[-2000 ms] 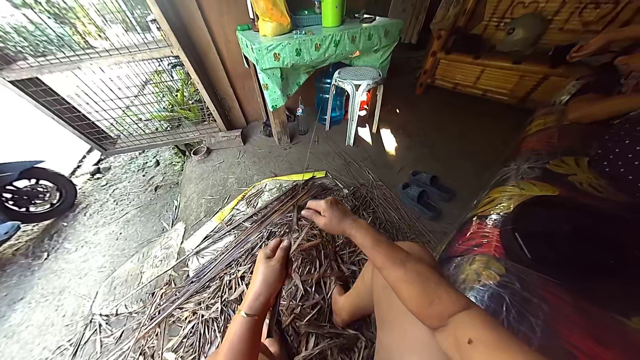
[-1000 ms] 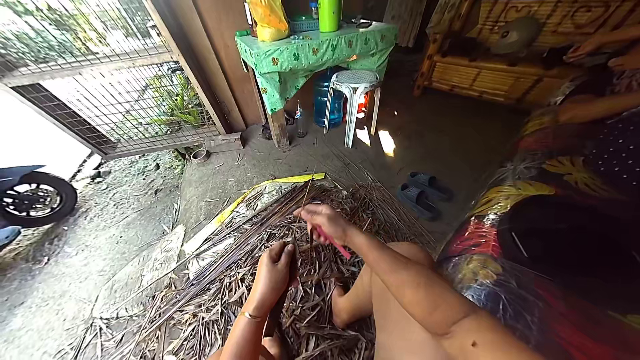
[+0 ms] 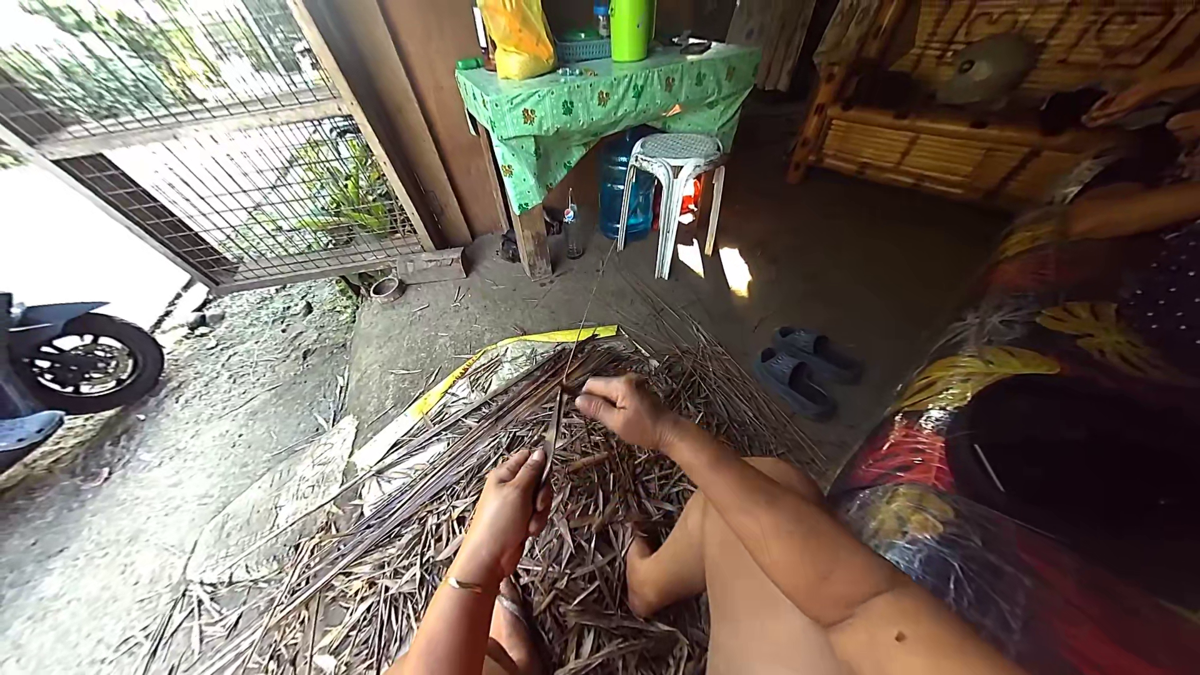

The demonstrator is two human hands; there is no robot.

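My left hand (image 3: 514,502), with a bracelet at the wrist, grips a narrow knife (image 3: 555,427) whose blade points up and away from me. My right hand (image 3: 623,411) is just right of the blade's tip, fingers curled, pinching the end of a thin dry stalk (image 3: 583,323) that runs away toward the stool; the hold is partly hidden. Under both hands spreads a pile of dry brown leaf strips and stalks (image 3: 600,562), partly on a pale sack with a yellow edge (image 3: 450,384).
A white stool (image 3: 677,155) and a table with a green cloth (image 3: 600,89) stand ahead. Slippers (image 3: 806,370) lie at right, near a plastic-covered seat (image 3: 937,422) and another person's arm (image 3: 1125,211). A glass bottle (image 3: 573,230) stands by the table leg. At left are a wire gate (image 3: 234,187) and a wheel (image 3: 89,364).
A pink-red item showed at my right hand one second ago and does not show there now. My left hand has shifted slightly, and the blade now shows clearly between the hands.
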